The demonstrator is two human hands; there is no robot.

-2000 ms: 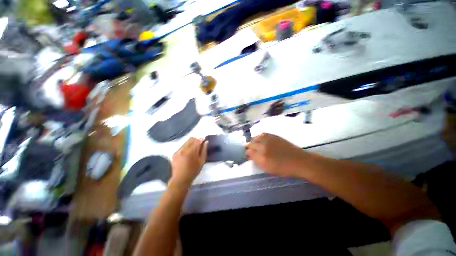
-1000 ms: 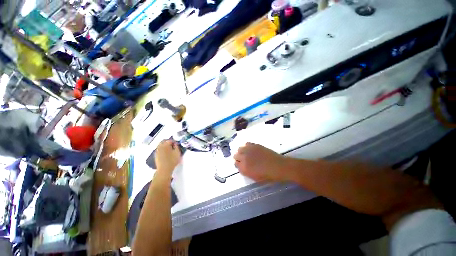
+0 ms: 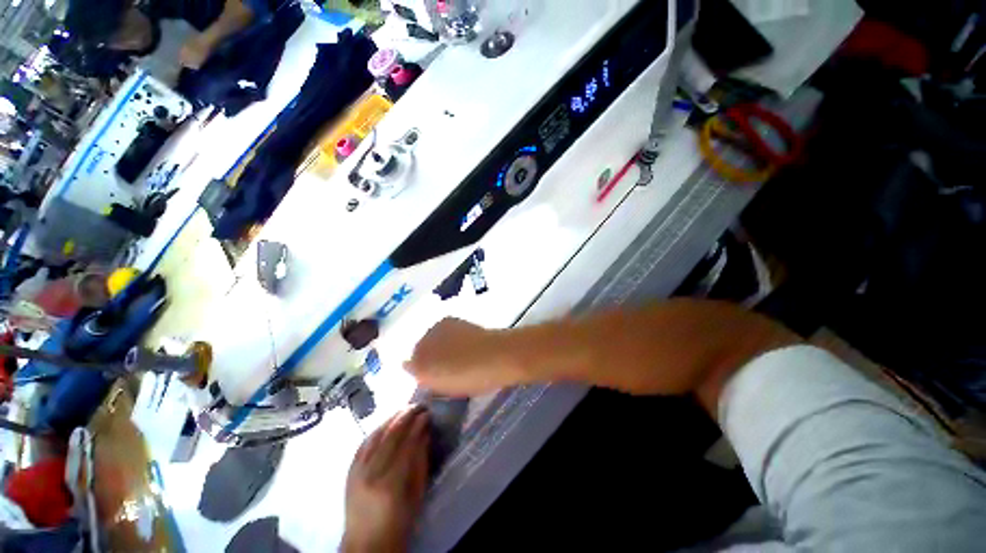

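Note:
A small dark grey cloth piece [image 3: 449, 427] lies at the table's front, right of the needle area. My left hand [image 3: 386, 486] has its fingertips over the piece's left edge, pinching it. My right hand [image 3: 460, 356] is curled with knuckles up, just above the piece; its fingertips are hidden, so its hold cannot be told. The presser foot and needle area [image 3: 351, 398] of the white sewing machine [image 3: 324, 259] is up and left of my left hand. A curved dark grey panel [image 3: 240, 475] lies left of the needle, and another [image 3: 260, 537] is cut off by the bottom edge.
Red and orange-handled scissors [image 3: 746, 140] lie at the table's right end. A thin red tool [image 3: 618, 178] is beside the machine base. A ruler strip [image 3: 649, 243] runs along the front edge. Dark cloth [image 3: 292, 140] and a yellow tray [image 3: 362, 121] are behind the machine. A person [image 3: 200, 43] is upper left.
The view has swung right, bringing the scissors in. My hands have come together over the grey piece near the front edge, away from the needle; a second ago they were apart.

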